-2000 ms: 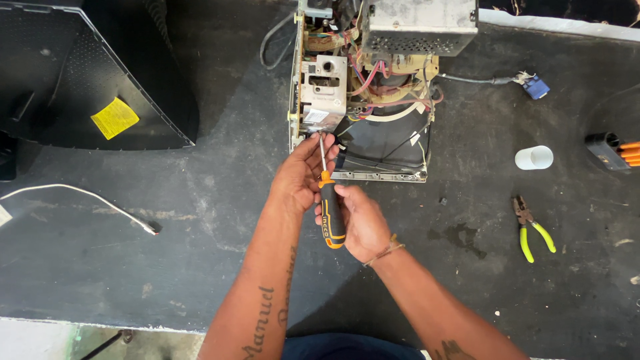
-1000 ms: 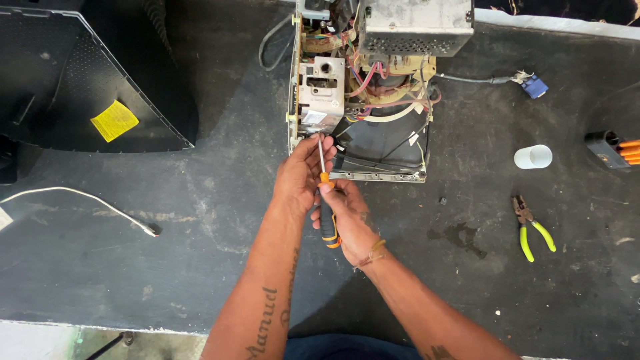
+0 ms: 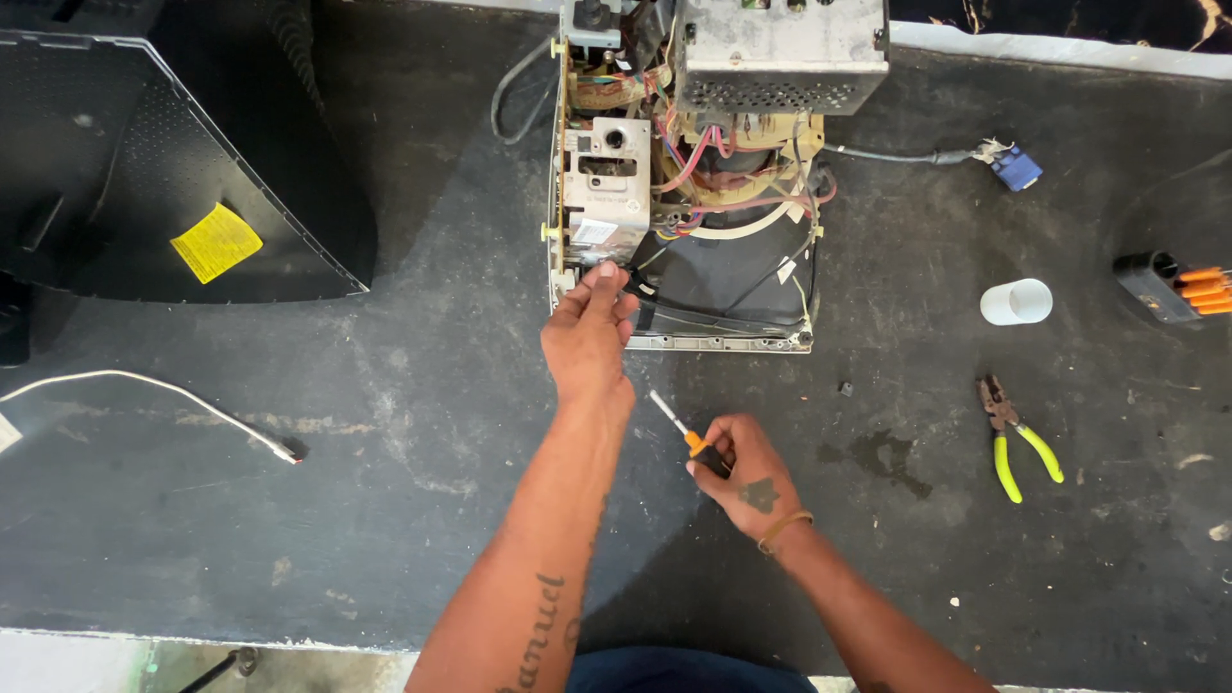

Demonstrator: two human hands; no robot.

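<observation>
An opened CRT monitor chassis stands at the top centre, with a bare cathode-ray tube, colored wires and a perforated metal shield box. My left hand is at the lower end of a smaller metal bracket on the chassis's left side, its thumb and fingertips pinched together; whether something small is between them cannot be told. My right hand holds a screwdriver with an orange and black handle, away from the chassis, its tip pointing up and left over the black table.
The black plastic monitor housing with a yellow label lies at left, above a white cable. On the right are a blue VGA connector, a white cup, green-handled pliers and a black holder with orange-handled tools.
My right hand has drawn the screwdriver away from the metal bracket, down and to the right. My left hand stays at the bracket's lower end.
</observation>
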